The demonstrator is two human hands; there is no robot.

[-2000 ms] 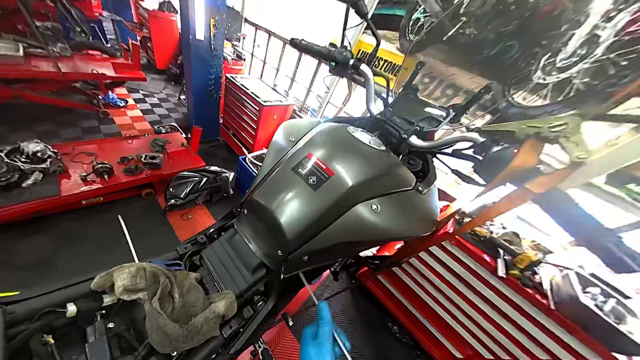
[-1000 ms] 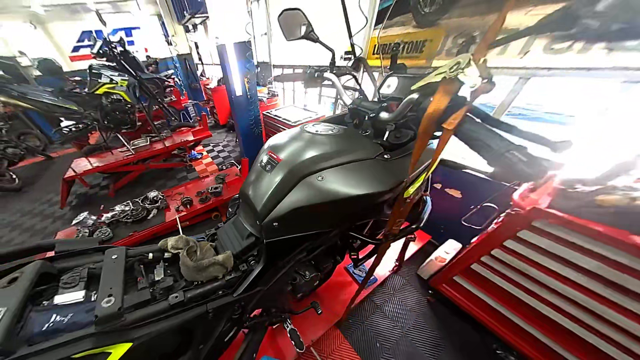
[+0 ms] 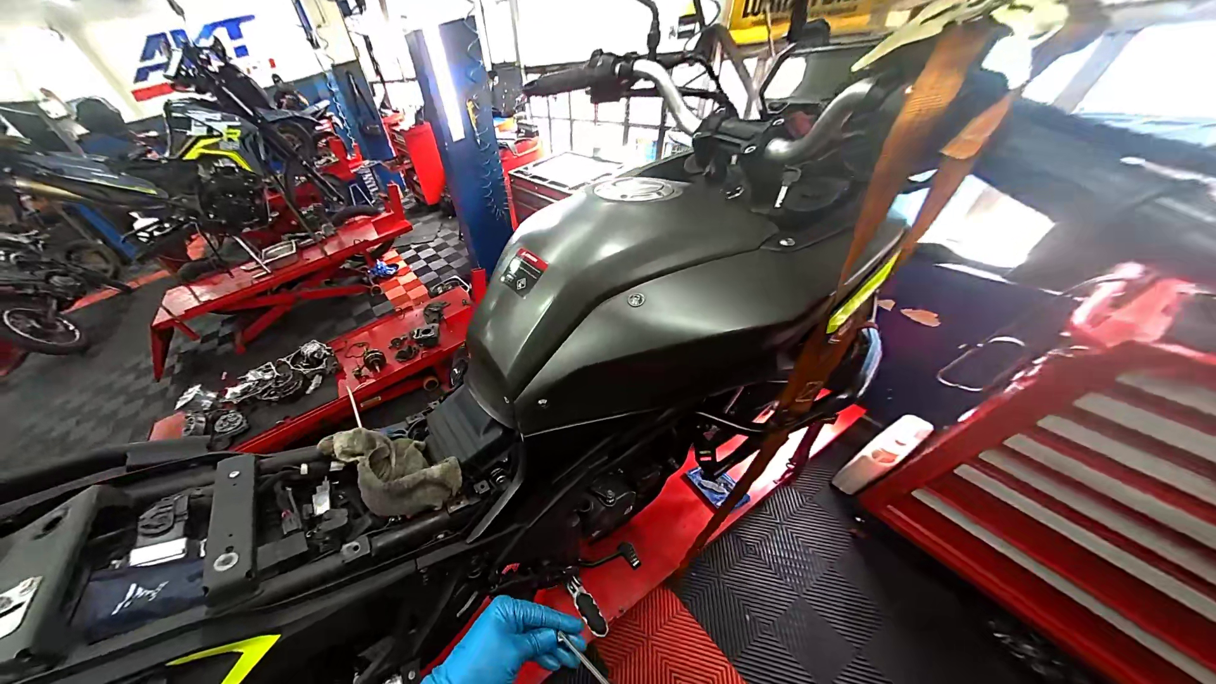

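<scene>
My left hand (image 3: 518, 638), in a blue glove, is at the bottom centre, its fingers closed on a thin metal rod (image 3: 578, 655) that runs out of the frame at the lower right. Beside it is the motorcycle's black frame, with a footrest (image 3: 587, 608) just right of the fingertips. The dark grey fuel tank (image 3: 655, 294) sits above, its filler cap (image 3: 638, 189) near the handlebar. A dirty cloth (image 3: 404, 475) lies on the frame rail behind the tank, with the open seat area (image 3: 233, 532) at the left. My right hand is not in view.
An orange strap (image 3: 807, 370) runs down the bike's far side to the red lift platform (image 3: 655, 541). A red tool cabinet (image 3: 1073, 494) stands at the right. Metal parts lie on a low red lift (image 3: 380, 361) behind the bike, with another motorcycle (image 3: 228, 152) farther back.
My gloved hand shows two seconds ago with a thin rod, is out of view one second ago, and is back in the frame now. The view has shifted considerably.
</scene>
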